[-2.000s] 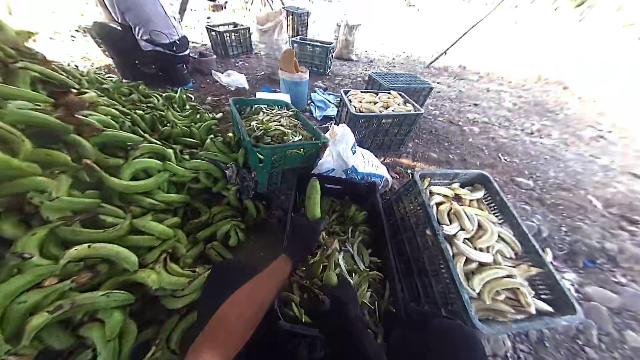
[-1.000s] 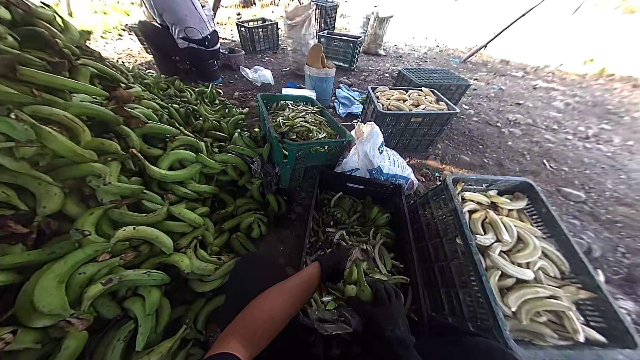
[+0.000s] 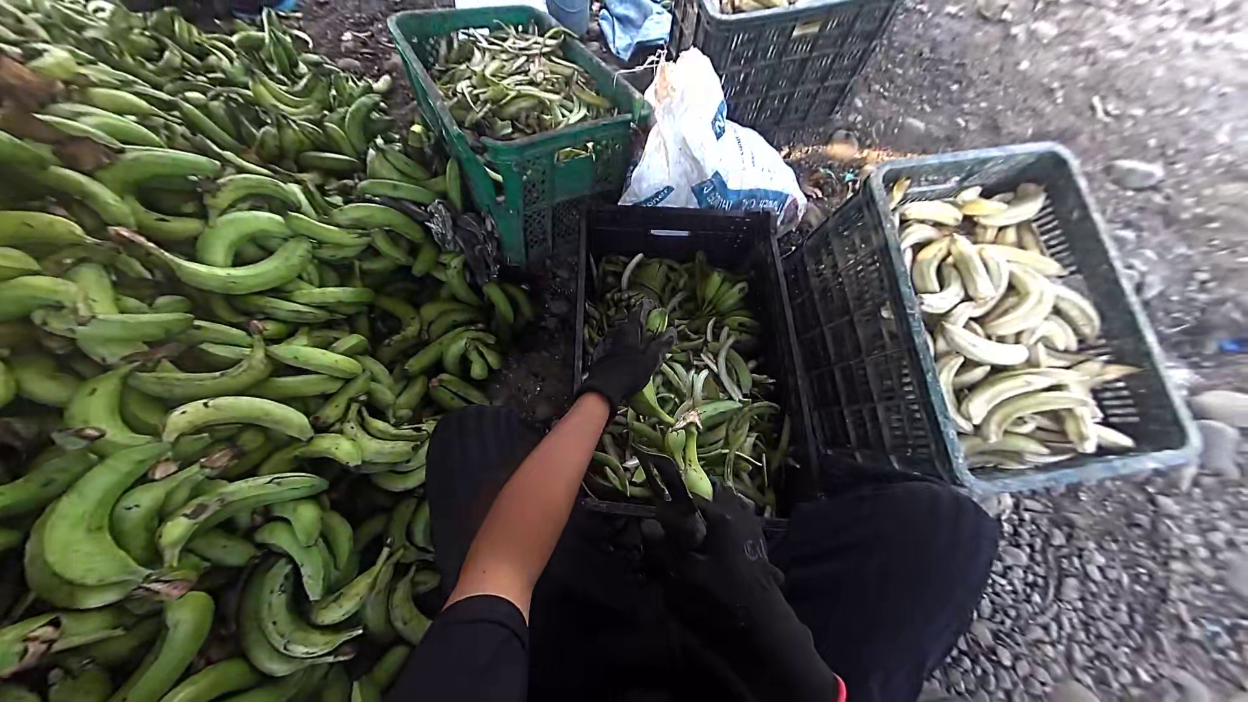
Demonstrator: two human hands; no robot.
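In a black glove, my left hand (image 3: 629, 359) reaches over the black plastic crate (image 3: 682, 222) between my knees, its fingers around part of a green plantain (image 3: 651, 402). My right hand (image 3: 717, 546), gloved in black too, is at the crate's near edge, close to the lower end of the green fruit. A dark, narrow tool, perhaps a knife, seems to stick out from its fingers (image 3: 663, 478); its kind is unclear. Green peels (image 3: 726, 366) fill much of the crate beneath both hands.
Green plantains (image 3: 239, 419) are heaped at the left. A green crate of peels (image 3: 507, 151) stands ahead, beside a white sack (image 3: 717, 156). At the right, a tilted dark crate (image 3: 1136, 322) holds peeled plantains (image 3: 1014, 322). Another dark crate (image 3: 799, 58) stands behind, on stony ground.
My left hand has moved away from my right, farther over the black crate. The view has tipped down, and the seated person at the back has left it.
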